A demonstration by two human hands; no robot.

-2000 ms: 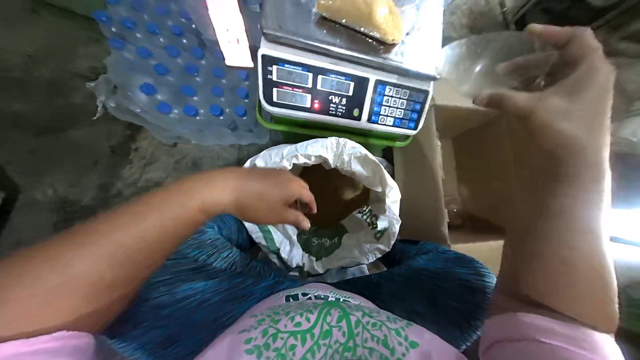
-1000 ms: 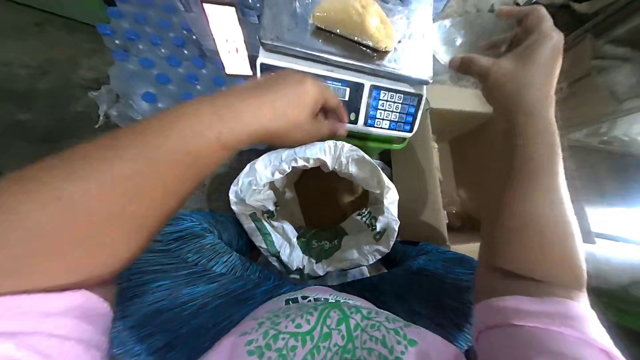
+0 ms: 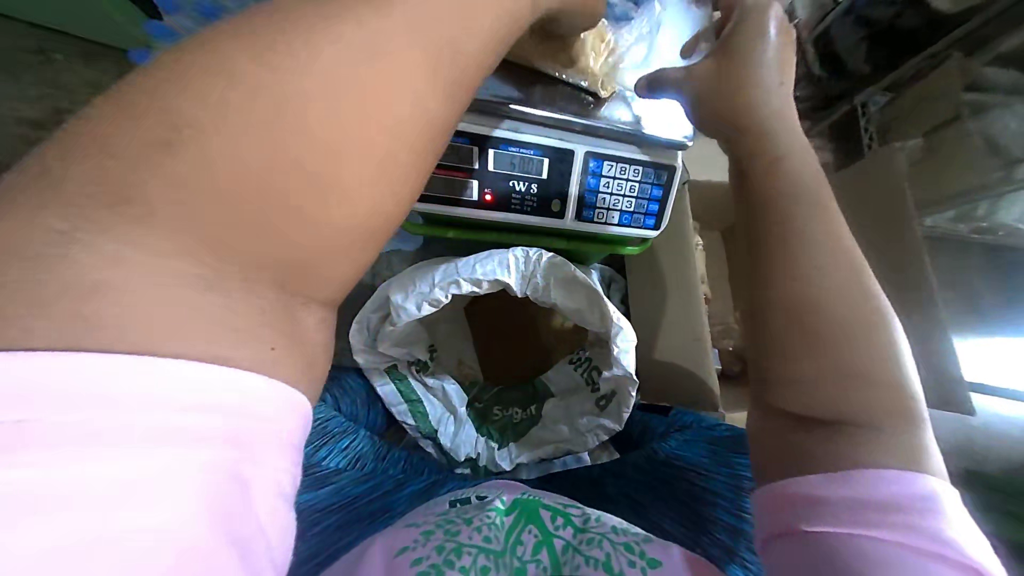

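A clear plastic bag of light brown sugar lies on the metal pan of a digital weighing scale. My left hand reaches over the scale to the bag's left side, its fingers mostly cut off by the top edge. My right hand is at the bag's right end beside the clear plastic, thumb and fingers apart; whether it pinches the plastic is unclear. Below the scale stands a white woven sack with its rim rolled down, brown sugar inside.
An opened cardboard box stands right of the sack, partly behind my right forearm. A green tray lies under the scale. Blue-capped bottles show at the upper left. More cardboard and shelving are at the right.
My left hand has moved from the sack's mouth up past the scale's display to the bag on the pan. My right hand has come in closer to that bag.
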